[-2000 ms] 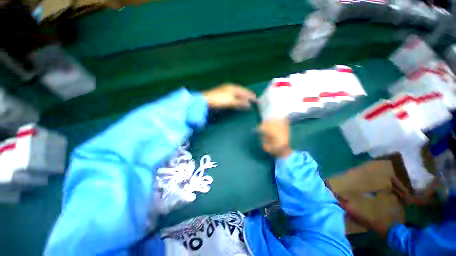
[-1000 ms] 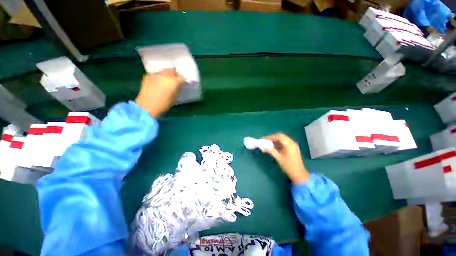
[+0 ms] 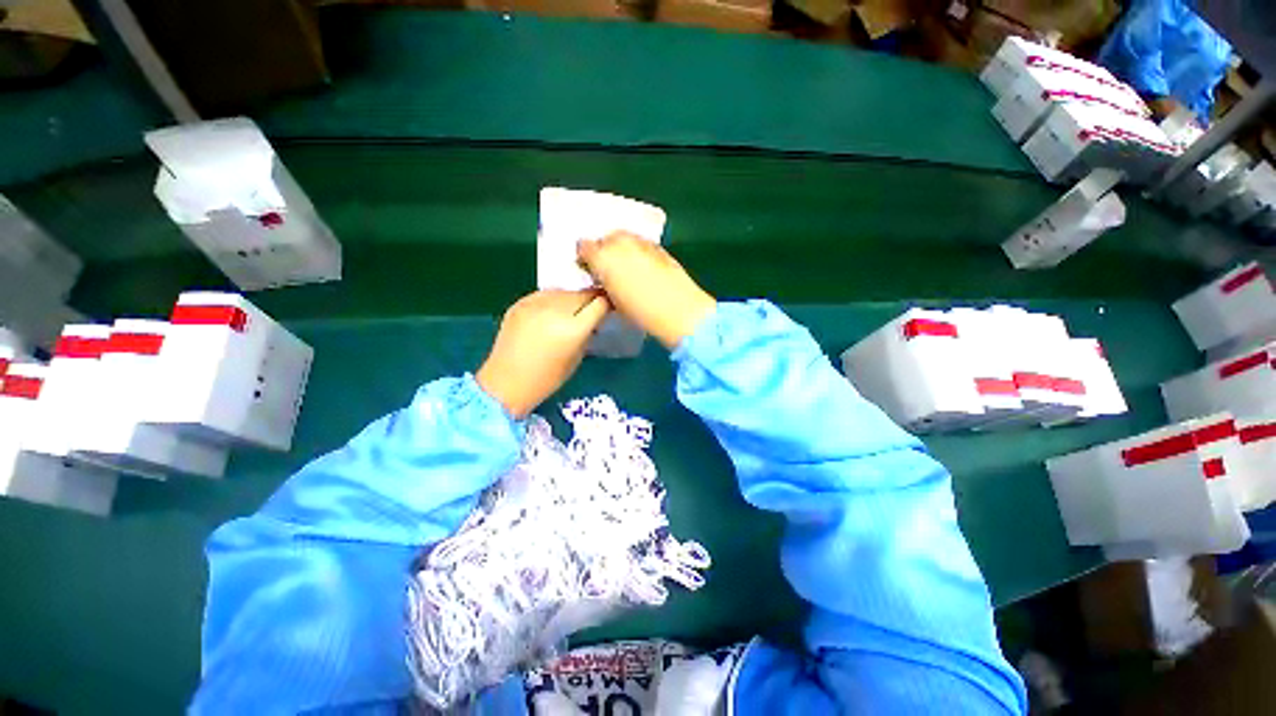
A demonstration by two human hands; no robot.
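Note:
A white open box (image 3: 602, 217) with its flap raised stands upright in front of me, just beyond the heap. My left hand (image 3: 543, 347) holds the box at its near left side. My right hand (image 3: 641, 284) is at the box opening, its fingers against the raised flap. No looped accessory shows in it; whether one is under the fingers is hidden. The heap of white looped accessories (image 3: 560, 532) lies on the green work surface (image 3: 756, 532) between my forearms.
Closed white boxes with red bands stand in a row at left (image 3: 196, 371) and in another at right (image 3: 980, 371). Open boxes sit on the belt at left (image 3: 252, 210) and right (image 3: 1066, 224). More boxes (image 3: 1154, 483) stand at the right edge. A grey post (image 3: 140, 63) is upper left.
My left hand has brought the box right and nearer. My right hand has moved from right of the heap to the box opening, and its white loop no longer shows.

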